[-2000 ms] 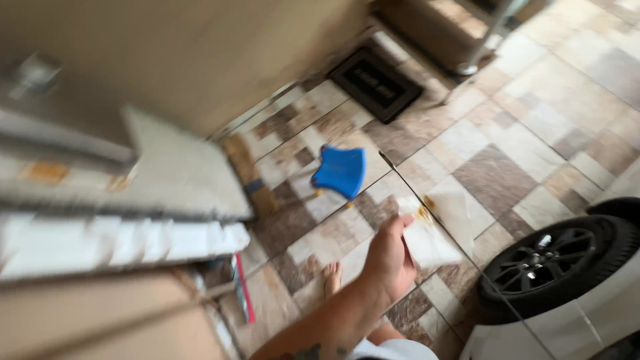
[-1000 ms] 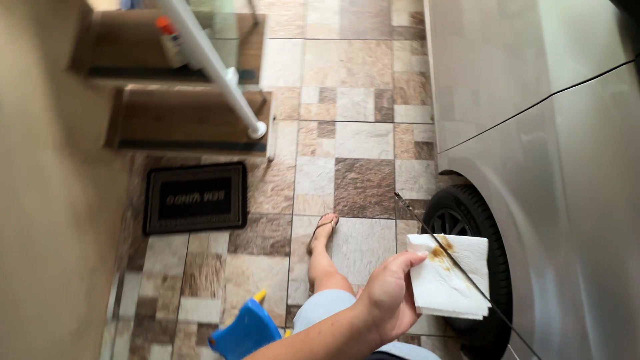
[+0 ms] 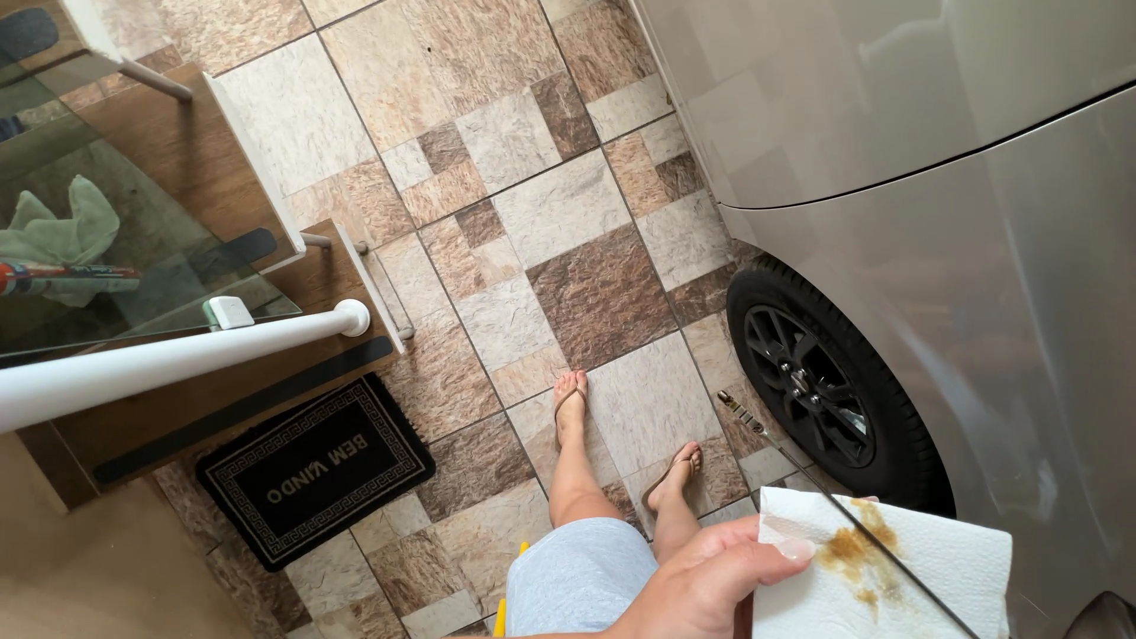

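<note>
My left hand (image 3: 710,577) reaches in from the bottom, its thumb on top of a folded white paper towel (image 3: 941,550) and a fingertip showing at the far edge. Yellow-brown stains mark the towel. Across it, slantwise, runs a thin dark dipstick (image 3: 803,469); its notched, brass-coloured tip points up and left, near the car wheel. The dipstick's other end leaves the frame at the bottom, so what holds it is hidden. My right hand is out of view.
A silver car body (image 3: 976,266) with a black wheel (image 3: 812,386) stands at right. At left are wooden steps (image 3: 191,169), a white handrail (image 3: 177,359), a glass panel (image 3: 169,231) and a black doormat (image 3: 315,470). My sandalled feet (image 3: 572,404) are on the patterned tile floor (image 3: 603,293).
The view has swung round from the wall and blue object to the steps and car. Both feet now show, where one showed a second ago. My left hand still has the towel.
</note>
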